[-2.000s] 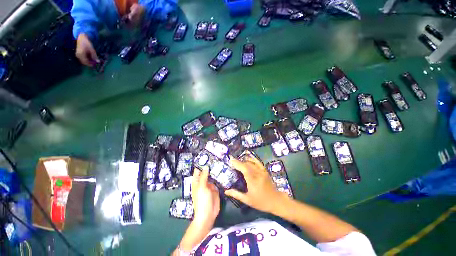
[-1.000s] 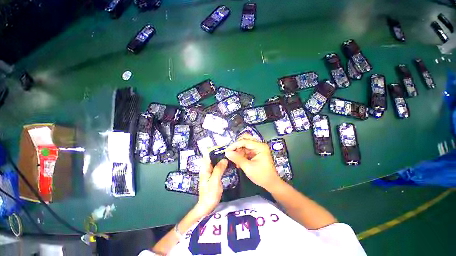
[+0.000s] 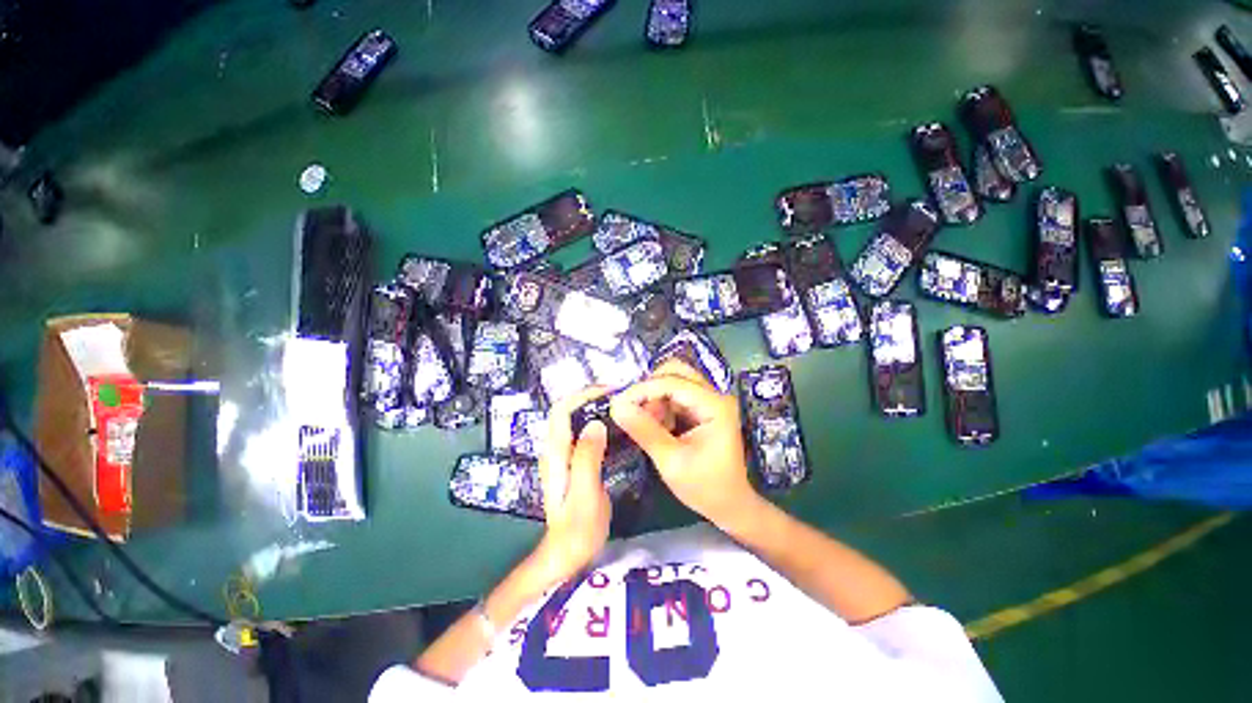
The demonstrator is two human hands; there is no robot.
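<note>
My left hand [image 3: 577,467] holds a dark part-assembled phone [image 3: 590,413], mostly hidden by the fingers, at the near edge of the pile. My right hand [image 3: 687,433] is beside it, its thumb and fingertips pinched together at the phone's upper end. Whether a small part is between them cannot be told. Other part-assembled phones [image 3: 496,354] with blue-and-silver boards lie piled just beyond and to the left of my hands. White pieces [image 3: 592,320] lie on the pile.
More phones [image 3: 967,385] lie loose to the right and far side of the green bench [image 3: 851,481]. At left are black strips [image 3: 330,275] with a white block on shiny clear plastic [image 3: 254,440], and an open cardboard box [image 3: 158,453] with a red packet [image 3: 114,446]. Dark cables [image 3: 83,543] cross the lower left.
Earlier the phone's board faced up between both hands; now my fingers cover most of it and my right fingertips are at its upper end. The view has tilted down, and the co-worker has left it.
</note>
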